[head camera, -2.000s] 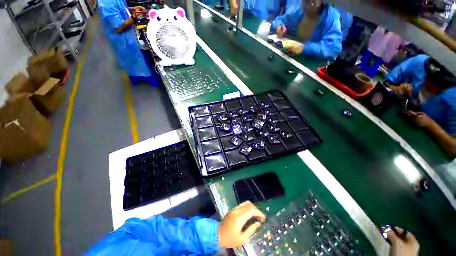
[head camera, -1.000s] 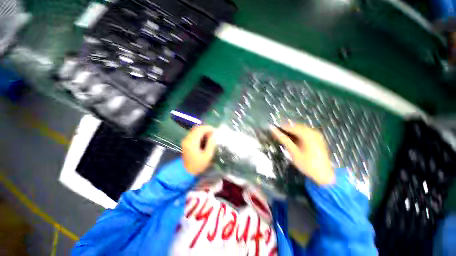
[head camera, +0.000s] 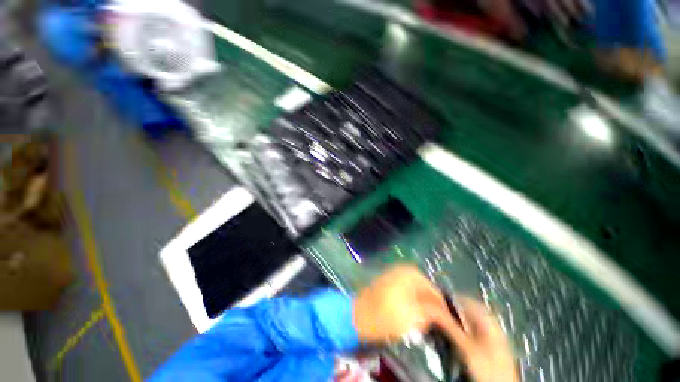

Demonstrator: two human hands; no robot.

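Observation:
The view is blurred. My left hand point(head camera: 399, 304) is at the bottom centre, its fingers curled and meeting my right hand point(head camera: 485, 339). My left hand appears closed on a small dark unit, mostly hidden between the hands. A thin dark tool point(head camera: 453, 312), possibly tweezers, shows at my right fingers. A clear blister tray point(head camera: 548, 298) with many small shiny pockets lies beyond and right of my hands. A flat black rectangle point(head camera: 379, 226), possibly a phone, lies beyond my left hand.
A black tray point(head camera: 406, 112) heaped with small shiny units lies beyond the rectangle. A lower black tray point(head camera: 242, 257) on a white board is at left. A white edge strip point(head camera: 522, 205) borders the green conveyor point(head camera: 537, 142). A white fan point(head camera: 164, 45) and people in blue are farther off.
The view has swung back up and left, bringing the fan and aisle into sight. My hands were apart over the clear tray's near side and now meet.

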